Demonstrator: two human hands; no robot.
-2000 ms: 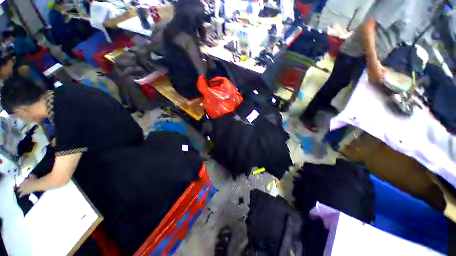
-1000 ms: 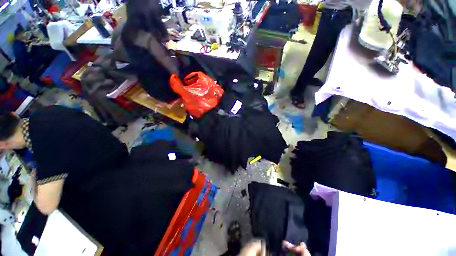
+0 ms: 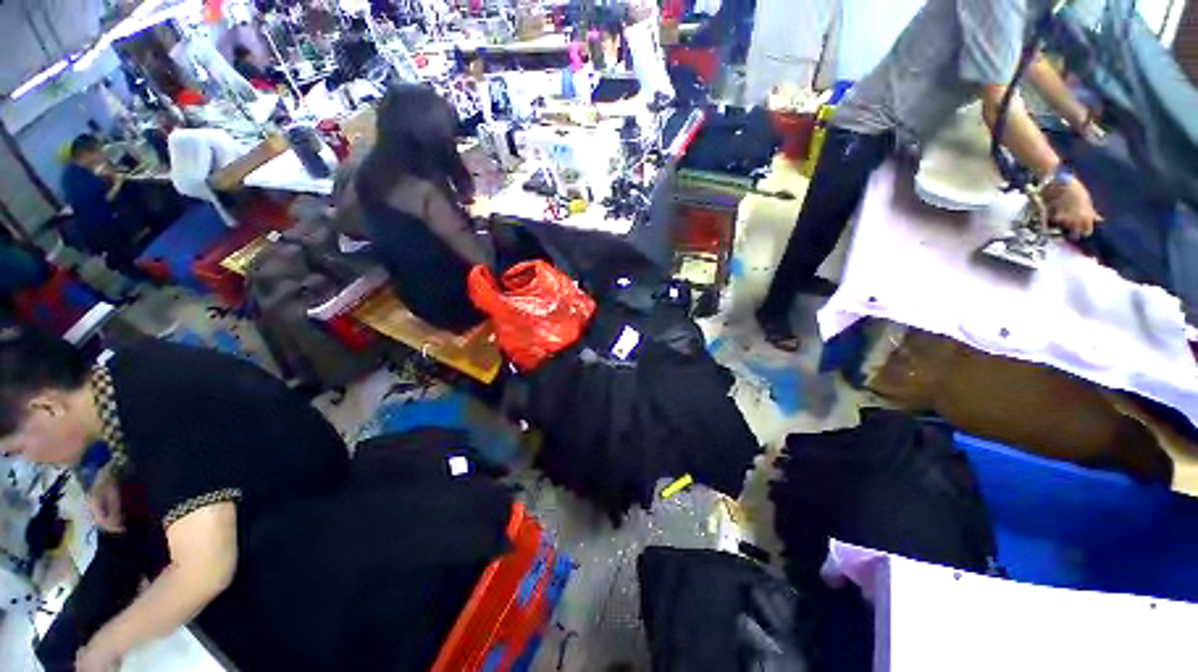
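Neither of my hands is in the picture. Nearest in front of me, black cloth (image 3: 723, 610) lies or hangs at the bottom edge, beside the white-covered table (image 3: 1025, 630), whose pale lilac corner shows at the bottom right. A heap of black garments (image 3: 880, 492) sits just behind that table corner. A blue bin (image 3: 1077, 512) stands behind the table, partly hidden by it.
A person in black (image 3: 223, 446) bends over a white table at left, beside black cloth on a red-orange crate (image 3: 493, 591). Another person stands at a white-covered table (image 3: 907, 263) with an iron (image 3: 1018, 247). A seated person, an orange bag (image 3: 536, 313) and black garments (image 3: 631, 407) are mid-view.
The fingers seen at the bottom edge a second ago are out of view. The view has tilted up. The standing person's hand now shows by the iron.
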